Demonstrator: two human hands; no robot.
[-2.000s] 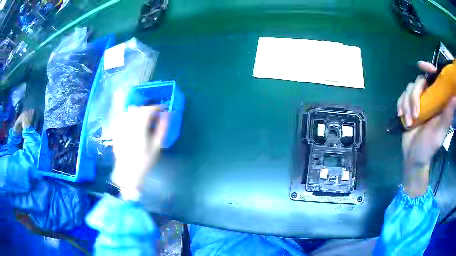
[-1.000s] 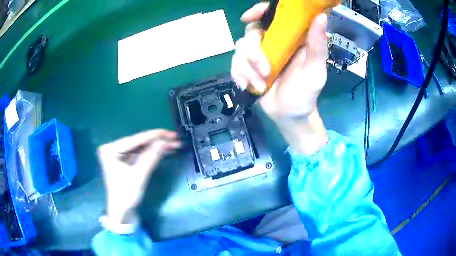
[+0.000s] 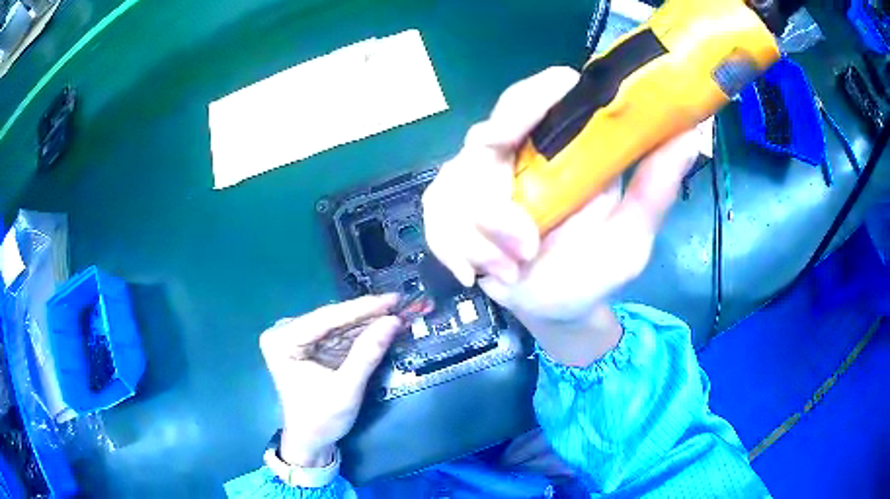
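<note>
The yellow-orange electric screwdriver [image 3: 649,102] is held in my right hand [image 3: 546,210], above the upper right of the black housing [image 3: 444,346]. Its lower end and bit are hidden behind my fingers. The housing lies in the flat fixture [image 3: 390,393] with its pale lower edge; one round opening and two small white pieces show. My left hand [image 3: 332,365] is at the housing's left side, its fingertips pinched over the middle on something small and dark, too unclear to name.
A white sheet [image 3: 327,107] lies behind the fixture. A blue parts bin [image 3: 96,341] and clear bags [image 3: 37,292] are at the left. A second blue bin [image 3: 786,117] and a hanging black cable [image 3: 841,210] are at the right. A dark unit [image 3: 59,127] lies far left.
My left hand has moved from the blue bin to the housing's middle. My right hand has brought the screwdriver from the far right over the housing. The view has turned to the right.
</note>
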